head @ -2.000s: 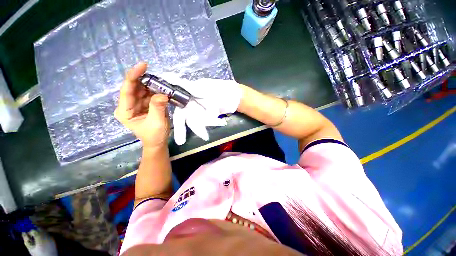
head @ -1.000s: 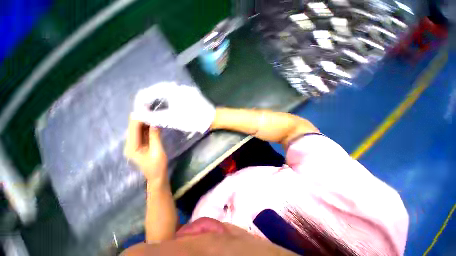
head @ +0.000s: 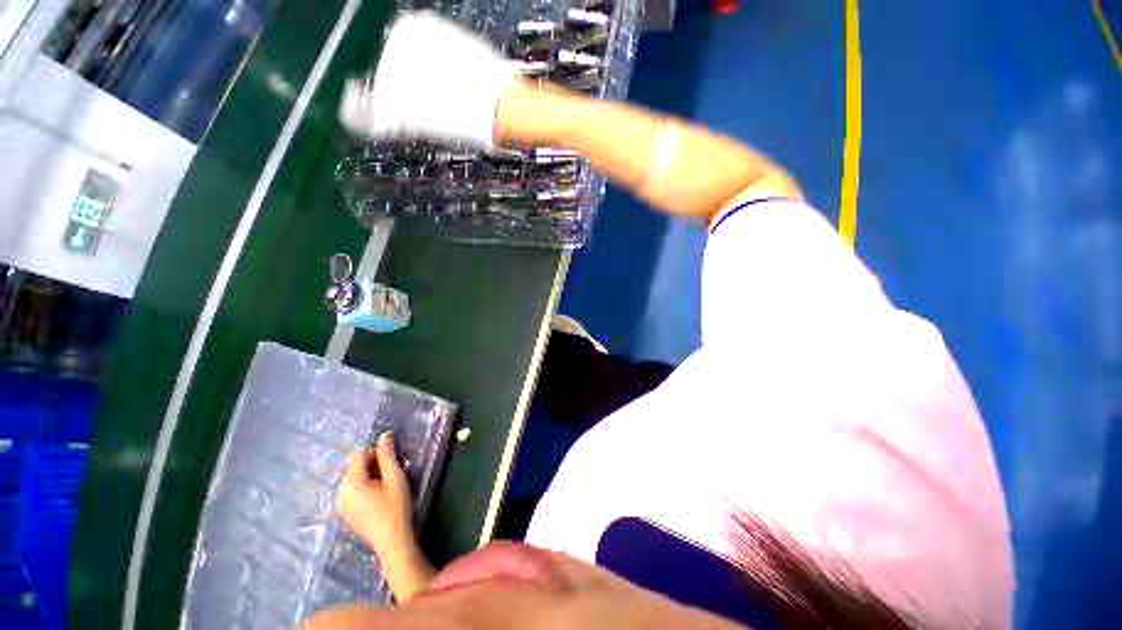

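My left hand [head: 379,495], bare, is over the near end of the grey wrapped tray [head: 277,480]. Its thumb and forefinger point up with a small gap. A small dark spot shows at their tips; whether they hold a part cannot be told. My right hand [head: 437,84], in a white glove, is blurred over the filled tray [head: 474,222] at the top. The glove hides part of that tray, and whether it grips anything cannot be told. Silver and dark metal parts [head: 576,58] lie in rows in the filled tray.
A light blue bottle [head: 379,308] with a metal top stands between the trays on the dark green bench [head: 449,295]. A small cream scrap [head: 463,434] lies near the bench edge. A white panel with a green label [head: 92,209] is beyond the bench. Blue floor lies to the right.
The view has turned towards the filled tray. My hands were together over the wrapped tray, with a metal part between them. They are now apart, with my right hand over the filled tray.
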